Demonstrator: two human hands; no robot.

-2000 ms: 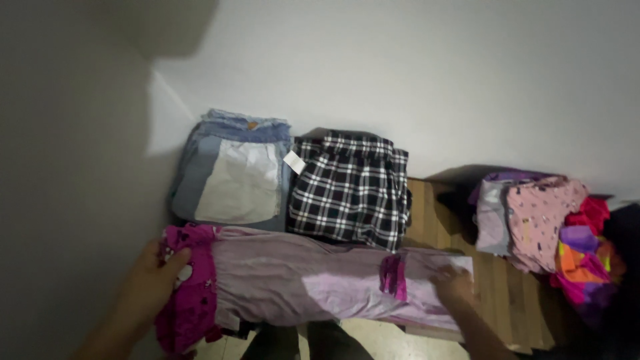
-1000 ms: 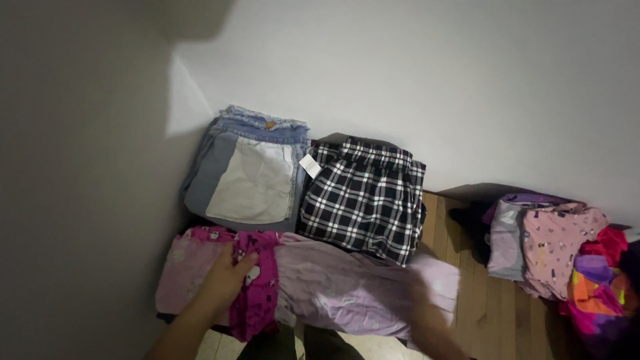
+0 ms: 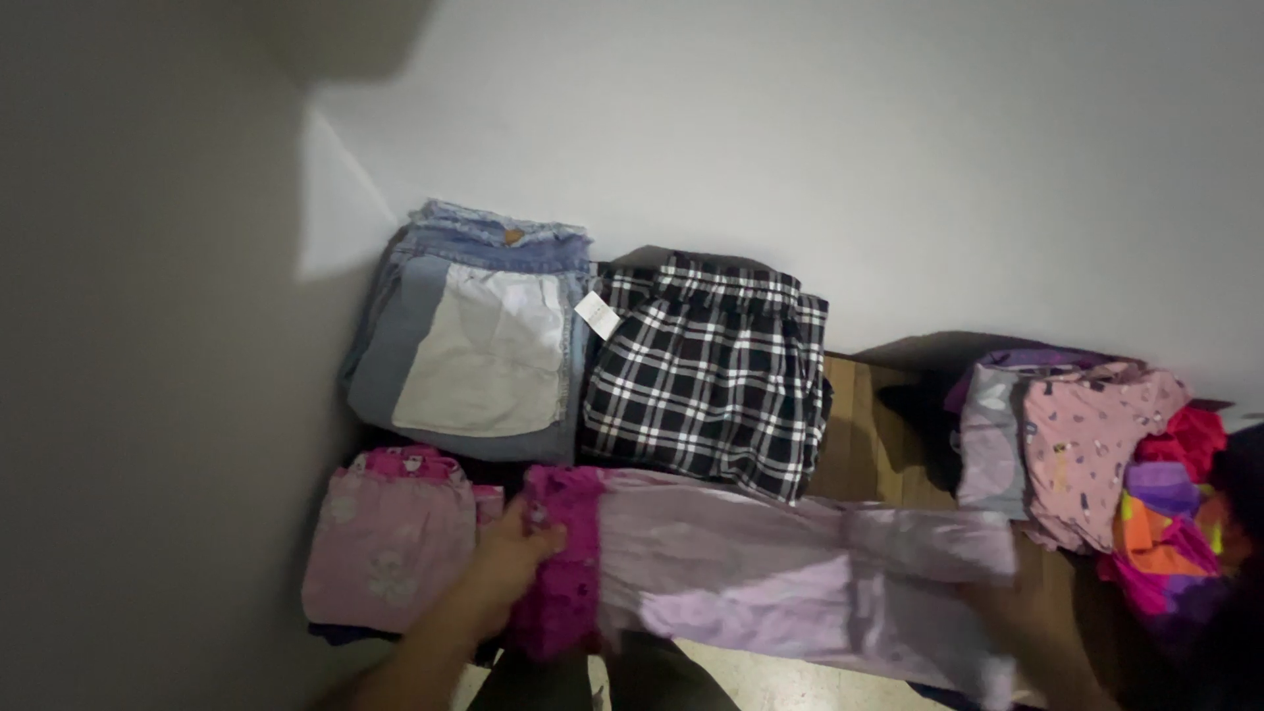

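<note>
A light pink pair of pants [image 3: 731, 563] with a magenta waistband lies stretched sideways along the near side. My left hand [image 3: 513, 563] grips its waistband at the left end. My right hand [image 3: 1017, 612], blurred, is at the leg end on the right; its fingers cannot be made out. Just left of my left hand sits a folded pink garment [image 3: 390, 548] with pale prints. Behind the pants lie folded denim [image 3: 395, 380] with a pale pocket lining showing and folded black-and-white plaid pants [image 3: 711, 375] with a white tag [image 3: 597, 315].
Against the white wall [image 3: 790, 128], on the wooden surface [image 3: 864, 434], stand piles at the right: a grey garment [image 3: 987, 444], a pink printed garment [image 3: 1076, 454] and a multicoloured one [image 3: 1175, 533]. My legs [image 3: 652, 676] show below, at the near edge.
The pants with the magenta waistband have moved right, off the folded pink garment they partly covered. My left hand has moved right with the waistband. The view has shifted slightly.
</note>
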